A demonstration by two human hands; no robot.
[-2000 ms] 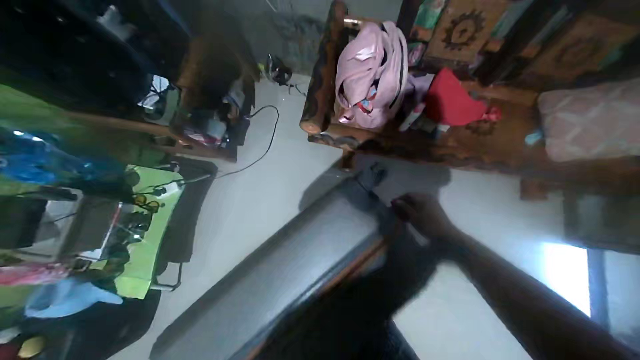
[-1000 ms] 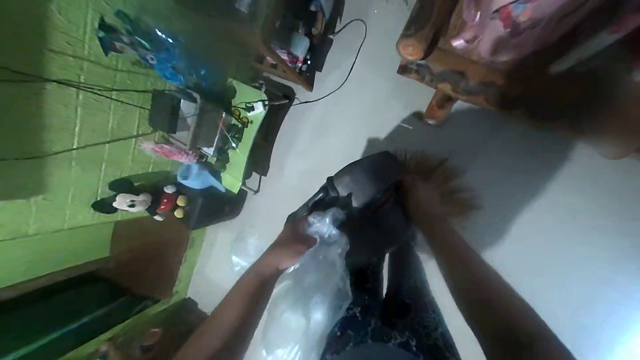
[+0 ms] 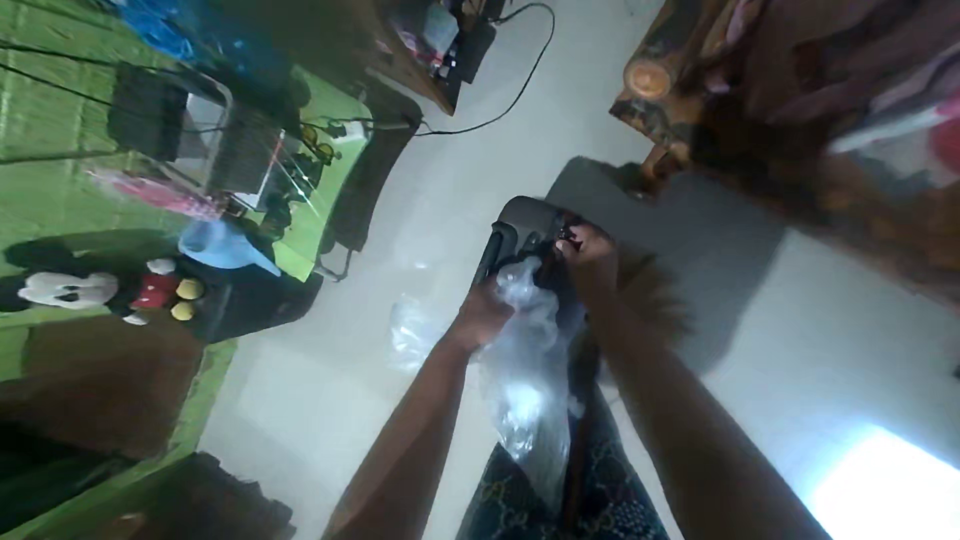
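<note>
A black and grey case or bag (image 3: 529, 214) stands in front of my legs, its exact kind unclear. My left hand (image 3: 484, 315) is closed at its left side, with the gathered neck of a clear plastic bag (image 3: 525, 375) in its grasp. That bag hangs down between my forearms. At the case's upper right edge, my right hand (image 3: 589, 251) has its fingers curled on a small dark part. Brown bristles (image 3: 656, 300), like those of a broom, show behind my right forearm; their handle is hidden.
Another clear plastic piece (image 3: 412, 334) lies on the pale floor. At left are a green table (image 3: 334, 180) with things on it, a blue plastic funnel-like item (image 3: 225, 244) and a Mickey Mouse plush (image 3: 105, 291). A carved wooden bench (image 3: 660, 97) stands upper right; a black cable (image 3: 525, 86) crosses the floor.
Two seconds ago a long dark grey object lay before me, with only my right hand in view at its end. My left hand and the clear bag have since come into view.
</note>
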